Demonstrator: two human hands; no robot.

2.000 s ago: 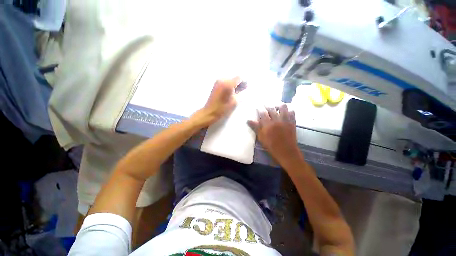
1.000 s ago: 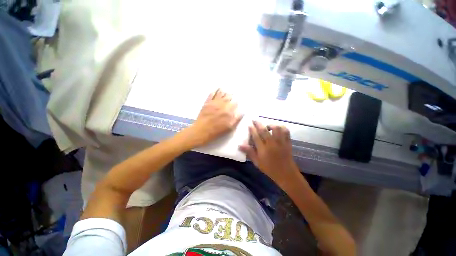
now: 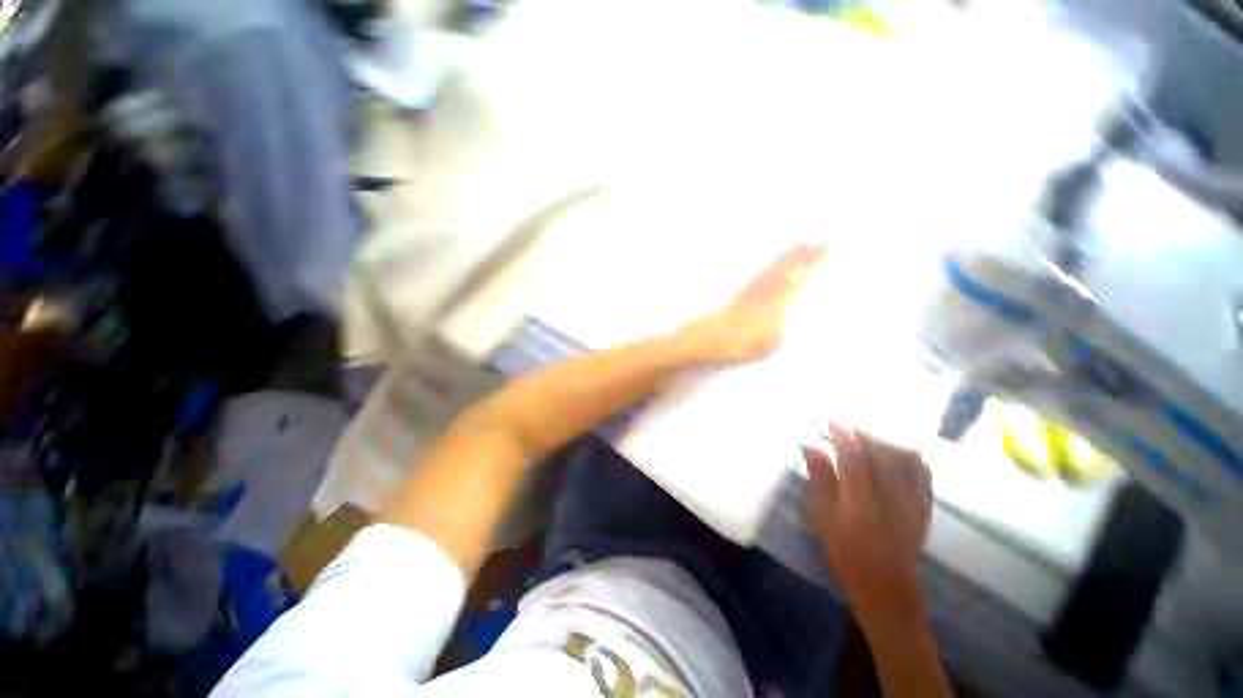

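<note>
The head view is blurred and very bright over the table. A small cream fabric piece [image 3: 712, 443] lies at the table's front edge, its lower corner hanging over. My left hand [image 3: 774, 307] rests at the upper left of the piece, fingers pointing up and right; its fingertips fade into the glare, so I cannot tell whether it grips the cloth. My right hand [image 3: 872, 498] is to the right of the piece, palm down on the table with its fingers apart. The sewing machine [image 3: 1091, 355] with blue stripes stands to the right, its needle area blurred.
A black smartphone [image 3: 1115, 584] lies right of my right hand. Yellow loops [image 3: 1054, 445] lie beneath the machine arm. A large cream fabric panel [image 3: 457, 259] drapes over the table's left side. Heaped cloth and blue plastic [image 3: 250, 580] lie on the floor at left.
The view has swung left and tilted, so the table and machine appear turned and further right. More of the cream piece shows between my hands, and my right hand sits farther from my left.
</note>
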